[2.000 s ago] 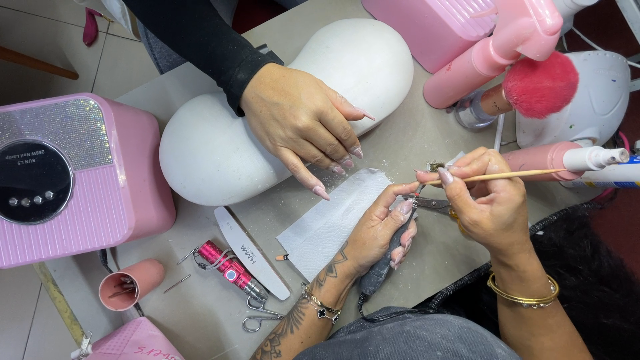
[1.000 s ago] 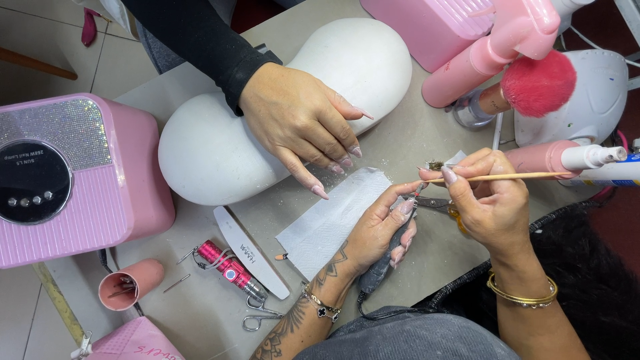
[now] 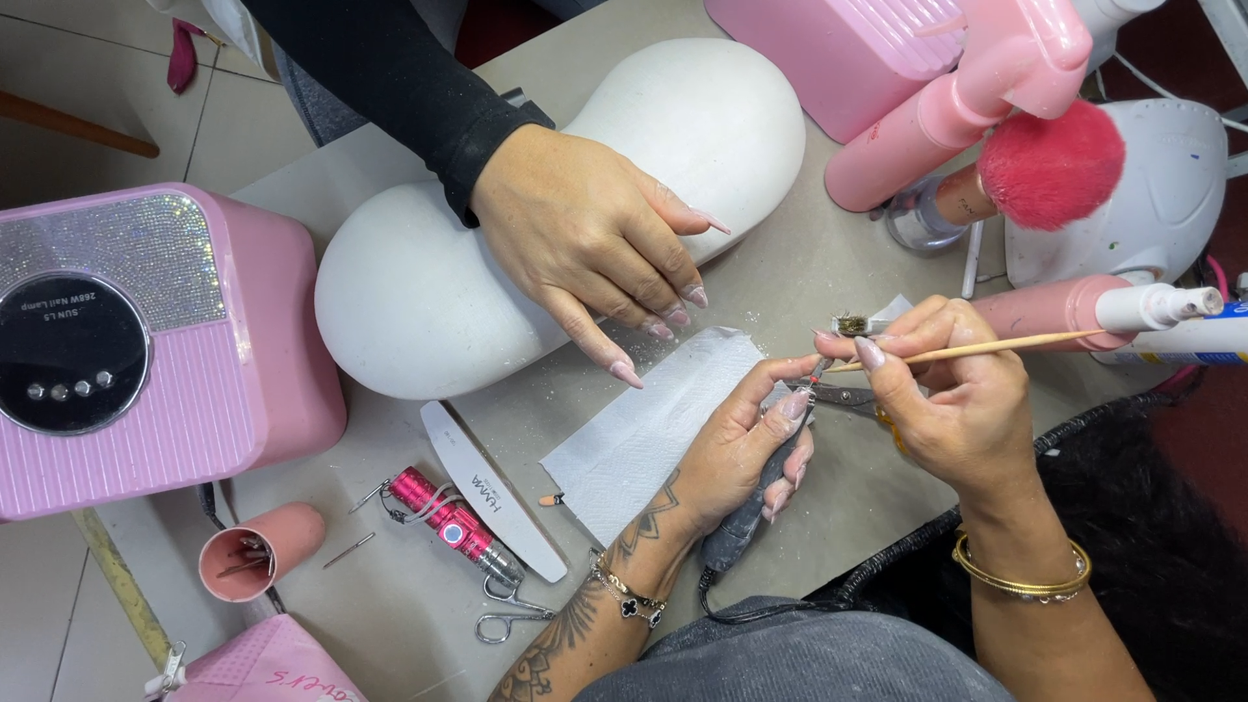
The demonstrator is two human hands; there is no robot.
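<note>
My left hand (image 3: 746, 444) is closed around the dark handpiece of an electric nail drill (image 3: 749, 517), its tip pointing up and right. My right hand (image 3: 951, 390) pinches a thin wooden stick (image 3: 1004, 348) and a small brush with short bristles (image 3: 850, 325); the stick's tip is beside the drill's tip. Partly behind my right fingers lies a metal tool with yellow handles (image 3: 846, 396). Another person's hand (image 3: 595, 234), in a black sleeve, rests palm down on a white hand cushion (image 3: 419, 292), its long nails over the cushion's near edge. Under my left wrist lies a white paper towel (image 3: 643, 429).
At left stand a pink nail lamp (image 3: 283, 341) and a pink cup of bits (image 3: 297, 536). A nail file (image 3: 492, 492), red flashlight (image 3: 439, 512) and scissors (image 3: 507, 616) lie near my left forearm. At right are a spray bottle (image 3: 897, 146), fluffy brush (image 3: 1053, 166) and pink bottle (image 3: 1048, 307).
</note>
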